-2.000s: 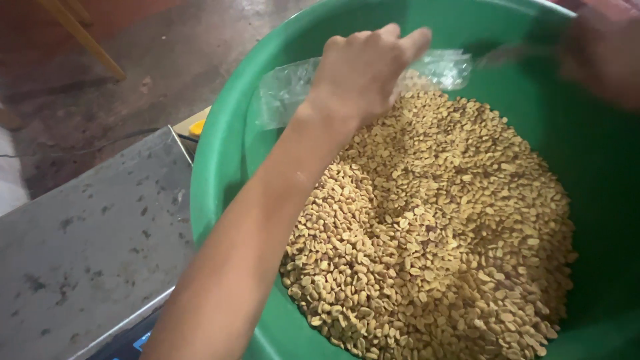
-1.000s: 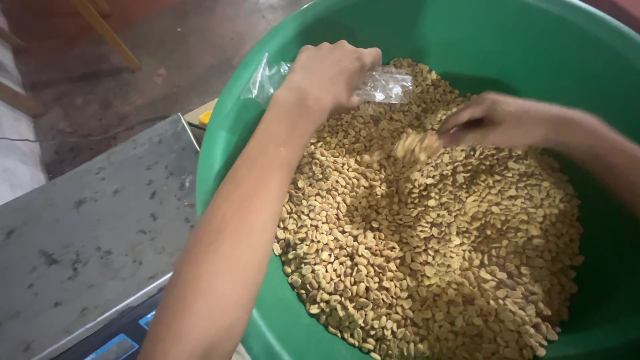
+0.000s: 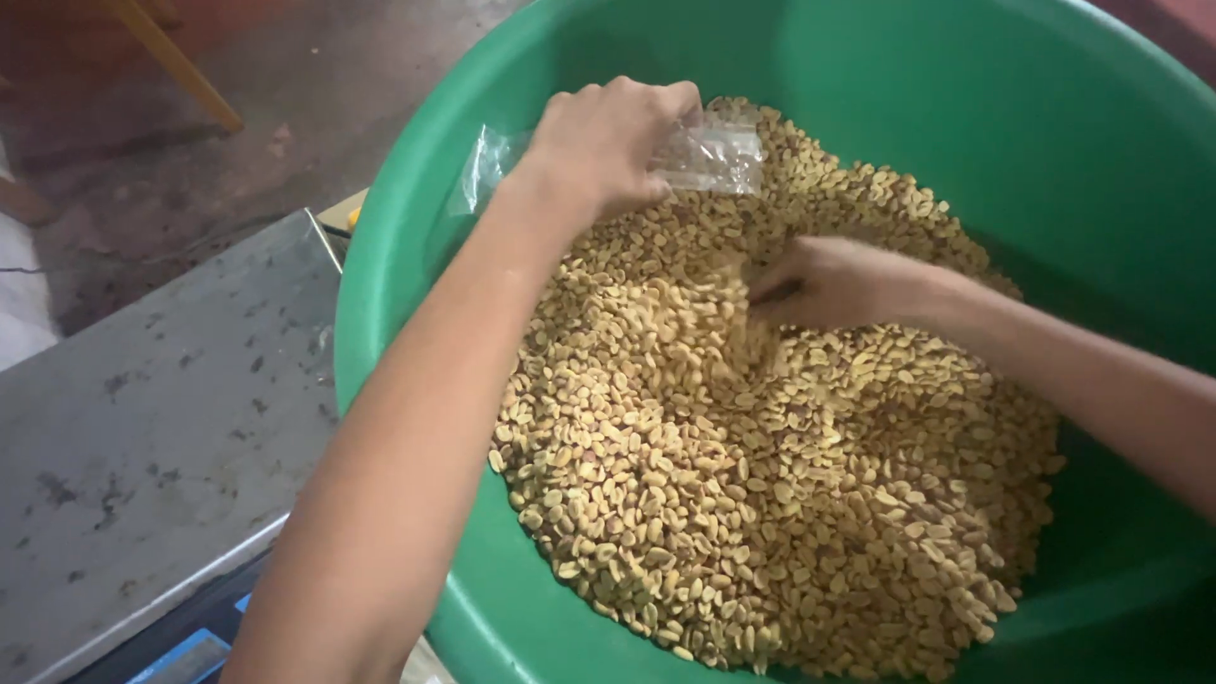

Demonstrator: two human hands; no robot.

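Observation:
A large green plastic basin (image 3: 380, 275) holds a heap of light brown split peanuts (image 3: 665, 513). Near the basin's far left wall, my left hand (image 3: 617, 142) grips a clear plastic bag (image 3: 717, 157), whose two ends show on either side of the hand. My right hand (image 3: 826, 285) is down in the middle of the heap, palm side low, with its fingertips hidden among blurred peanuts. Whether it has closed on any of them is not clear.
Left of the basin lies a grey, spotted metal surface (image 3: 161, 408). A dark device with blue panels (image 3: 185, 660) sits at the lower left edge, partly behind my left forearm. A wooden leg (image 3: 176, 62) stands on the floor at the upper left.
My right hand has come from the basin's upper right side into the middle of the heap. My left hand stays on the bag near the far left wall.

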